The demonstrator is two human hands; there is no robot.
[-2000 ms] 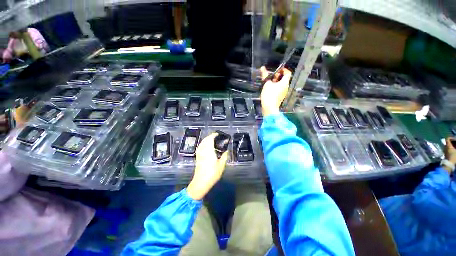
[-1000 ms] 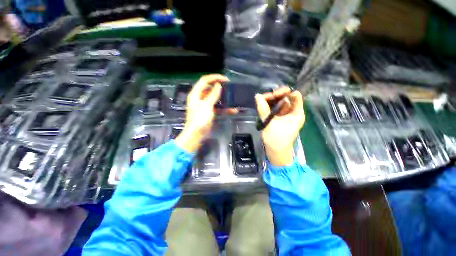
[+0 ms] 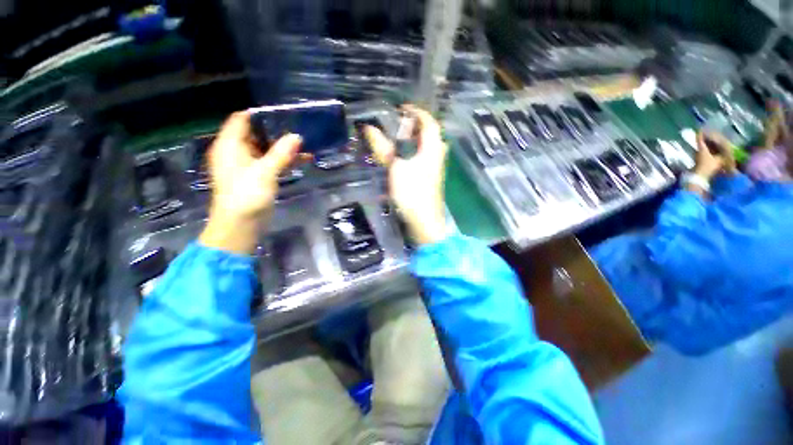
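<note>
My left hand (image 3: 242, 178) holds a black phone housing (image 3: 306, 127) by its left end, sideways above the back row of the clear blister tray (image 3: 304, 300). My right hand (image 3: 416, 174) is just right of the housing, apart from it. Its thumb and fingers close around something small and blurred, perhaps the tweezers, which I cannot make out clearly. Another phone (image 3: 354, 236) lies in a front pocket of the tray. The pocket to its left shows no phone. My left hand and sleeve hide part of the tray.
Tall stacked filled trays (image 3: 52, 261) stand at the left. A neighbouring tray (image 3: 524, 193) with phones and some bare pockets lies at the right. A brown carton (image 3: 578, 304) is below it. A person in blue sleeves (image 3: 696, 261) sits at the right. A metal post (image 3: 441, 43) rises behind.
The view has swung to the right, so the trays appear further left. My left hand now shows the phone housing lifted sideways. The dark tool in my right hand is less visible.
</note>
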